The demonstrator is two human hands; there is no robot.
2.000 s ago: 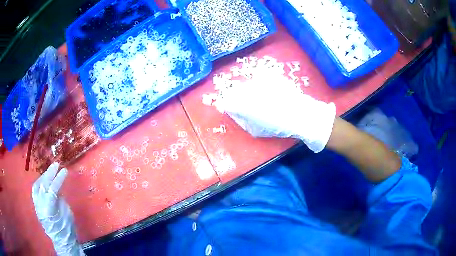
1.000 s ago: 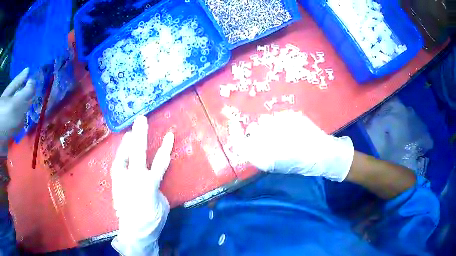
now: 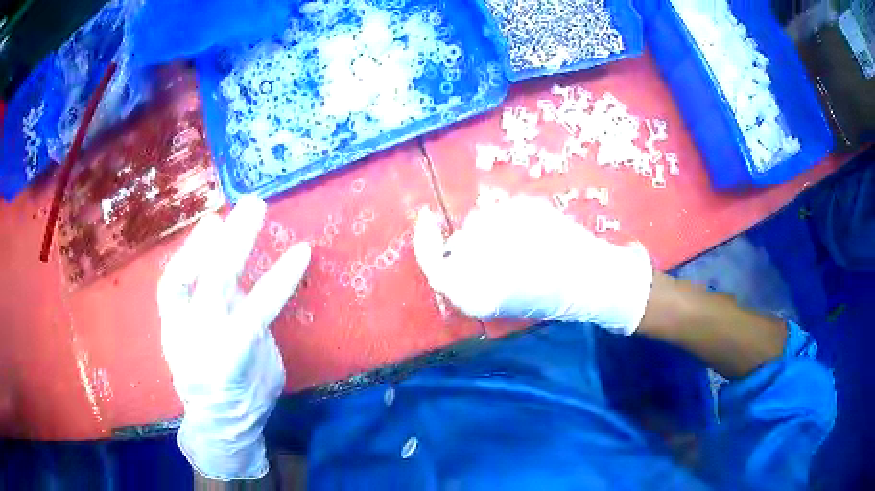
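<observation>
My left hand [image 3: 221,345], in a white glove, is over the red-pink table at left of centre, fingers and thumb apart, with nothing visible in it. My right hand [image 3: 547,264], also white-gloved, is right of centre with its fingers curled; a tiny dark speck shows at the fingertips, but glare hides whether they grip a part. Clear rings [image 3: 361,268] lie scattered between the hands. Small white moulded bodies [image 3: 600,129] lie in a loose pile behind my right hand, a few close to its back.
A blue tray of clear rings [image 3: 360,134] stands behind my hands. Behind the pile are a bin of grainy parts [image 3: 561,34] and a long blue bin of white pieces [image 3: 744,81]. At left are a red-brown tray [image 3: 139,182] and red rod [image 3: 79,158]. A carton [image 3: 849,58] stands far right.
My left hand has come from the far left to the scattered rings. My right hand has drawn back from the white pile. Another person's gloved hand, seen at left a second ago, is gone. The view has shifted.
</observation>
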